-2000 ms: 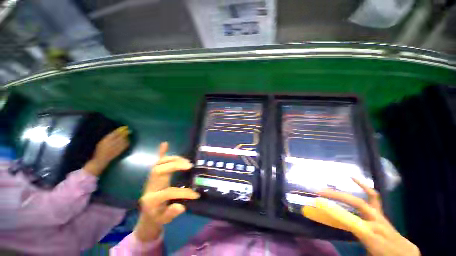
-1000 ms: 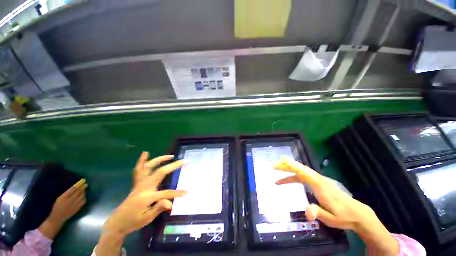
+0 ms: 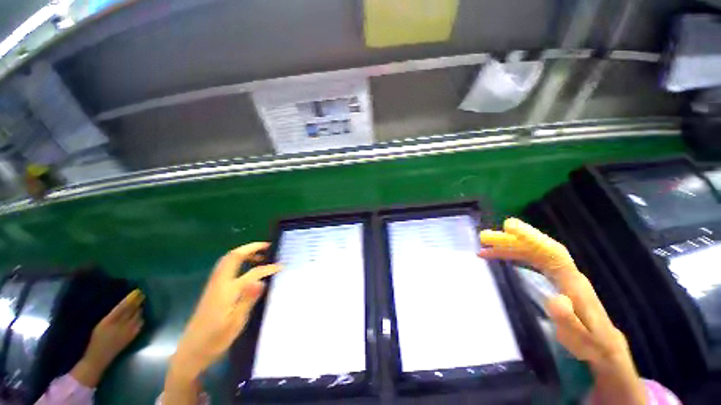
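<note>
Two tablets lie side by side in a black tray (image 3: 378, 324) in front of me, both with white pages lit. My left hand (image 3: 217, 312) is at the left tablet (image 3: 316, 304), its fingertips at the upper left edge, holding nothing up. My right hand (image 3: 561, 297) is at the right tablet (image 3: 451, 297), with yellow-capped fingers at its upper right edge and the thumb apart. A clear or whitish crumpled piece (image 3: 536, 286) shows partly behind my right hand; I cannot tell if the hand touches it.
Stacked black trays (image 3: 585, 253) with glossy tablets stand at the right. Another person's hand (image 3: 115, 332) with a yellow fingertip rests by a dark tray with tablets at the far left. Behind the green surface (image 3: 198, 206) is a grey partition with a printed sheet (image 3: 316, 117), a yellow sheet and a white bag.
The tablet screens have gone from dark wallpaper to white pages, now filling nearly the whole screens. My right hand has moved from over the right screen to its right edge.
</note>
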